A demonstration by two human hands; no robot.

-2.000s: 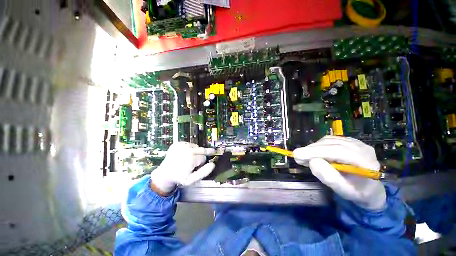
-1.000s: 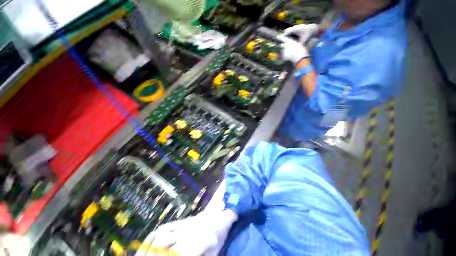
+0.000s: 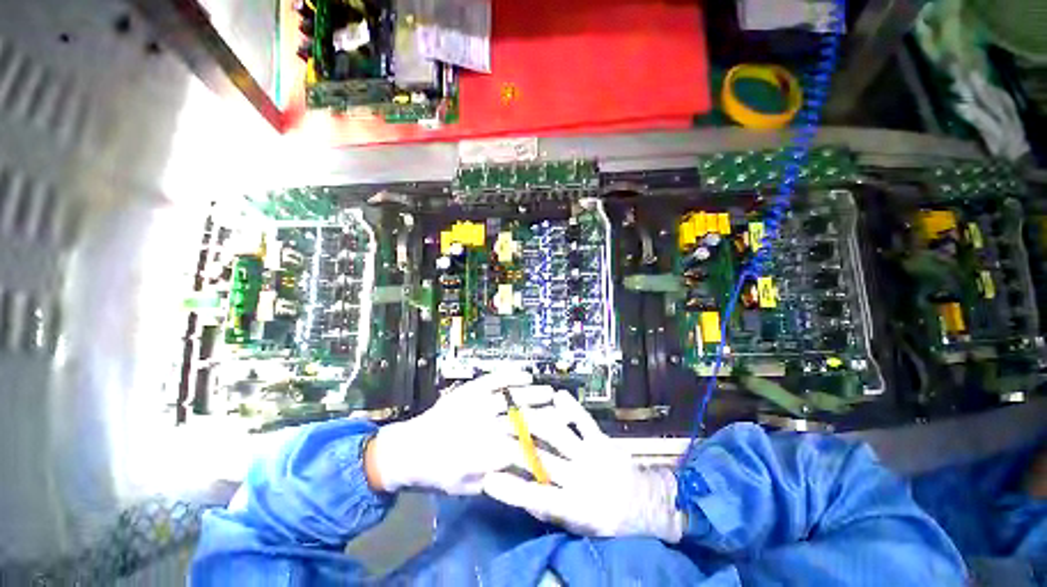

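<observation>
My left hand [image 3: 448,439], in a white glove, is at the near edge of the second circuit board [image 3: 522,298]. Its fingers meet my right hand, and I cannot tell whether they grip anything. My right hand [image 3: 603,476], also gloved, lies beside it over the near rail. A slim yellow hand tool [image 3: 526,441] lies between the hands, in my right hand's grasp, its dark tip towards the board. The board sits in a black carrier [image 3: 637,344] and has yellow box capacitors [image 3: 462,235]. The hands hide part of its near edge.
More boards in carriers stand left [image 3: 301,292] and right [image 3: 781,292]. A blue coiled cord [image 3: 792,172] crosses the right one. Beyond the far rail [image 3: 654,147] are a red mat [image 3: 597,69], a spare board [image 3: 379,69] and a yellow ring [image 3: 761,96]. Bright glare is at left.
The view swung right to another worker in blue, then back to the boards. Compared with two seconds ago, my hands are together and nearer me, and the tool has turned away from the board's near edge.
</observation>
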